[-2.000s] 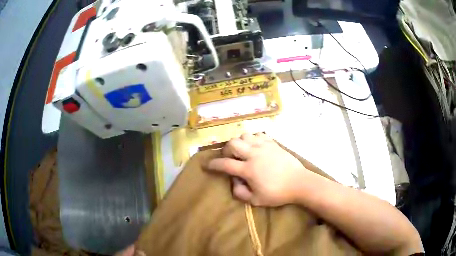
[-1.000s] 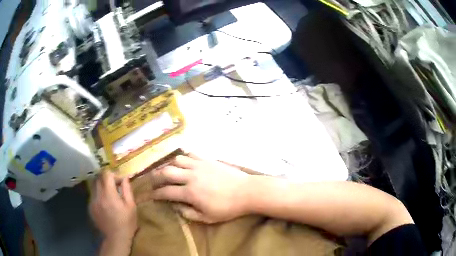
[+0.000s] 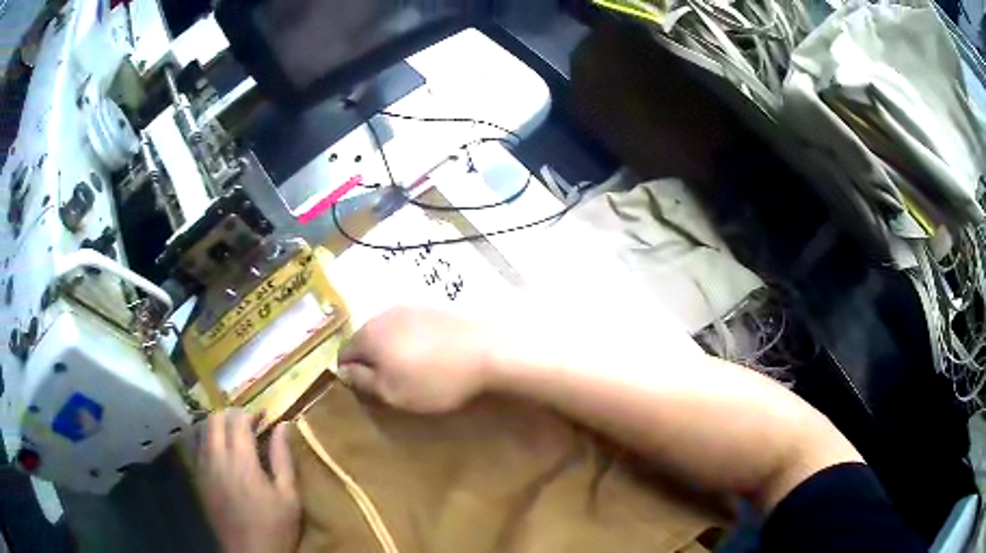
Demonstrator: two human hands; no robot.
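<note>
A brown garment piece [image 3: 476, 475] lies over the near part of the work plate. A darker folded edge [image 3: 314, 395] runs along its far side, just in front of the yellow clamp frame [image 3: 270, 324]. A pale tan strip [image 3: 351, 486] runs down the cloth. My right hand [image 3: 416, 360] is closed on the far edge of the cloth, near the frame's right corner. My left hand [image 3: 247, 481] lies on the cloth's left edge with fingers pointing at the frame; its grip is not clear.
The white machine head [image 3: 97, 400] stands at the left. A pink stick [image 3: 330, 199] and black cable loops [image 3: 454, 240] lie on the white plate [image 3: 562, 292]. Beige cloth [image 3: 681, 254] lies to the right, with more beige bundles [image 3: 887, 97] at the upper right. A dark screen [image 3: 335, 38] stands behind.
The view has turned right. My right hand has moved from mid-edge to the cloth's far right corner and closed. My left hand has come in beside the frame since the earliest frame.
</note>
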